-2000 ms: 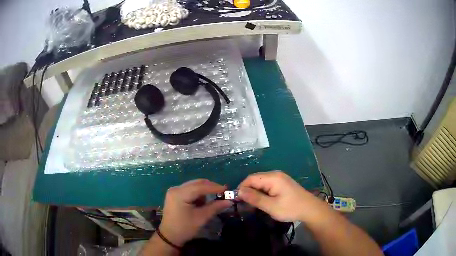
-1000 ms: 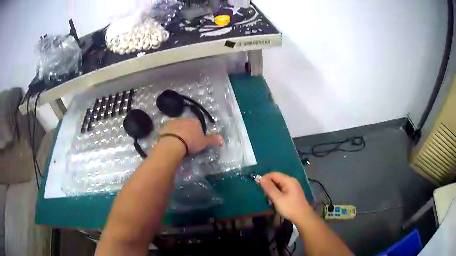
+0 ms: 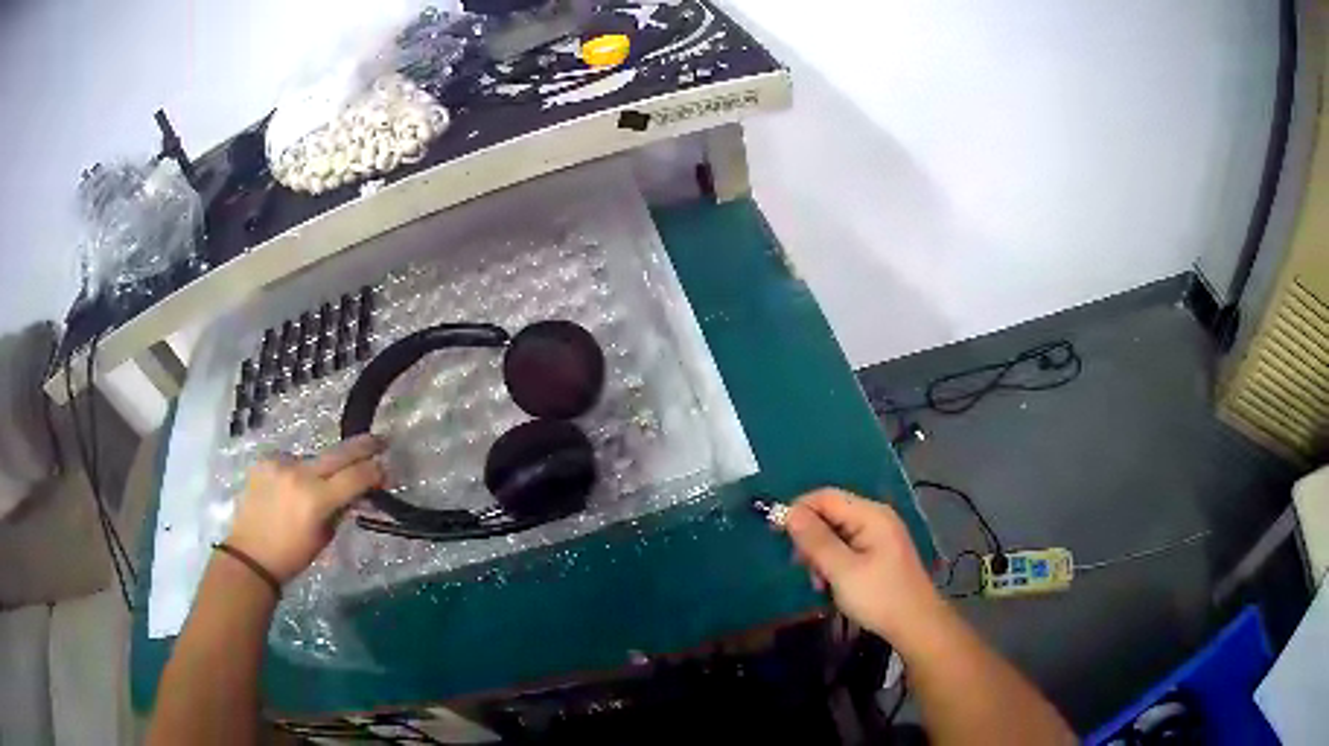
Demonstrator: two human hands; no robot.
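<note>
A black headset [image 3: 554, 370] lies on the bubble wrap [image 3: 437, 292], its ear cushions to the right and its headband curving round to the left. My left hand [image 3: 296, 504] is at the headband's left side, fingertips touching or just beside it; whether it grips the band cannot be told. My right hand [image 3: 850, 542] is over the bench's front right part. It pinches a small metal-tipped plug [image 3: 774, 512] with a dark tip pointing left. Small black pieces [image 3: 305, 350] stand in a grid at the upper left of the bubble wrap.
The bench [image 3: 824, 423] is green-topped. A raised shelf [image 3: 481, 178] behind holds a pile of white rings [image 3: 365, 139], a crumpled clear bag [image 3: 142, 233] and a yellow roll [image 3: 605, 50]. A power strip [image 3: 1028, 571] and cable [image 3: 1006, 382] lie on the floor. A blue crate [image 3: 1198, 682] is lower right.
The headset has been turned round, ear cushions now right. My left hand moved from the hold at the plug to the headset, then leftward. My right hand moved right with the plug.
</note>
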